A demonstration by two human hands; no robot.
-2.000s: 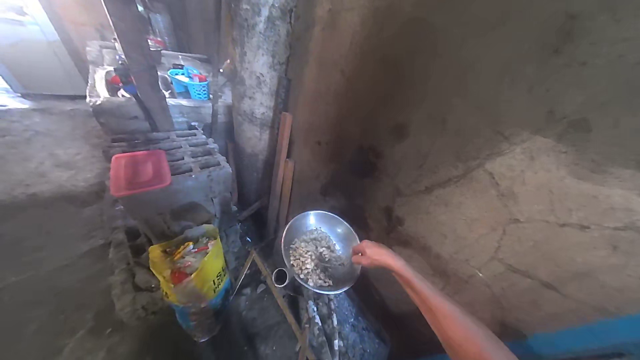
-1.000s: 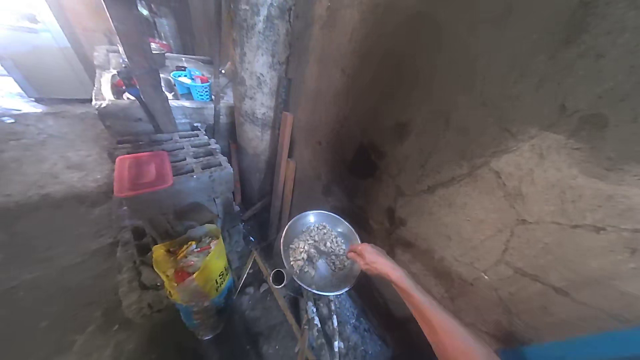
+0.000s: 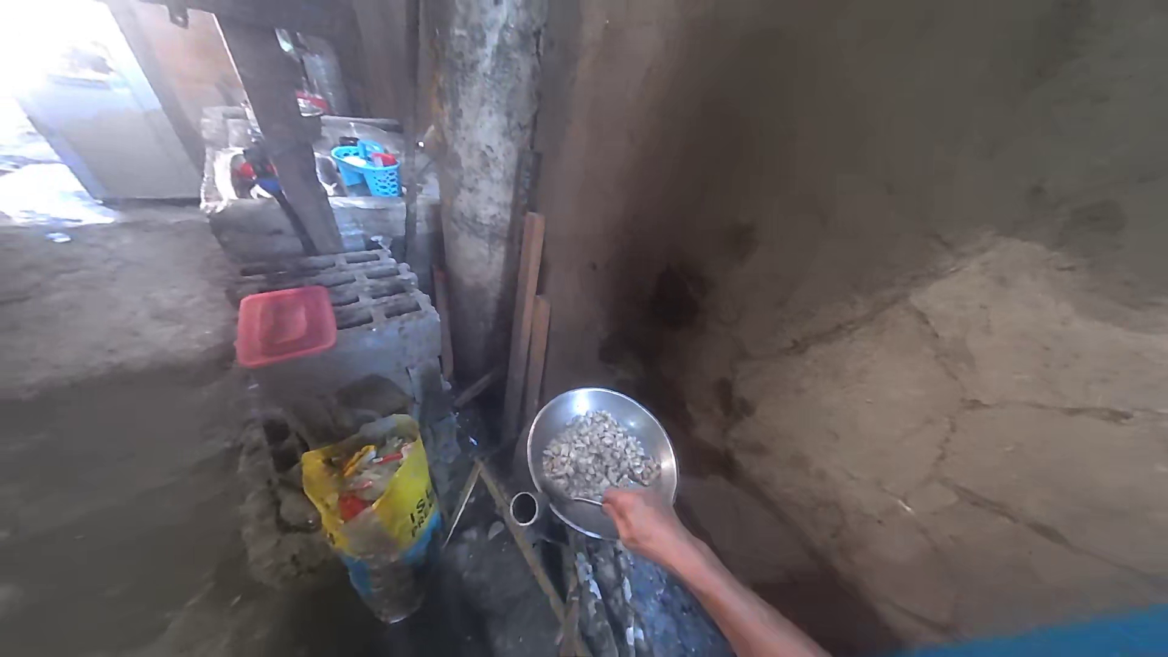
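Note:
My right hand (image 3: 644, 522) reaches in from the lower right and is closed on a thin metal utensil (image 3: 587, 501), mostly hidden, probably a spoon. It is over the near side of a round metal pan (image 3: 661, 447). Small pale greyish pieces of food (image 3: 598, 453) lie heaped in the pan's middle and far side. Beneath the pan, ash-covered firewood (image 3: 595, 593) sticks out toward me. My left hand is not in view.
A yellow sack of rubbish (image 3: 415, 484) stands left of the pan, beside a metal pipe (image 3: 524, 509). Hollow blocks (image 3: 388, 319) hold a red plastic lid or tray (image 3: 286, 326). Wooden boards (image 3: 524, 319) lean by a concrete post (image 3: 484, 173). A blue basket (image 3: 383, 178) sits farther back.
My right hand has moved from the pan's right edge to its near side. The pieces, spread with a bare patch near the hand one second ago, now lie more heaped together.

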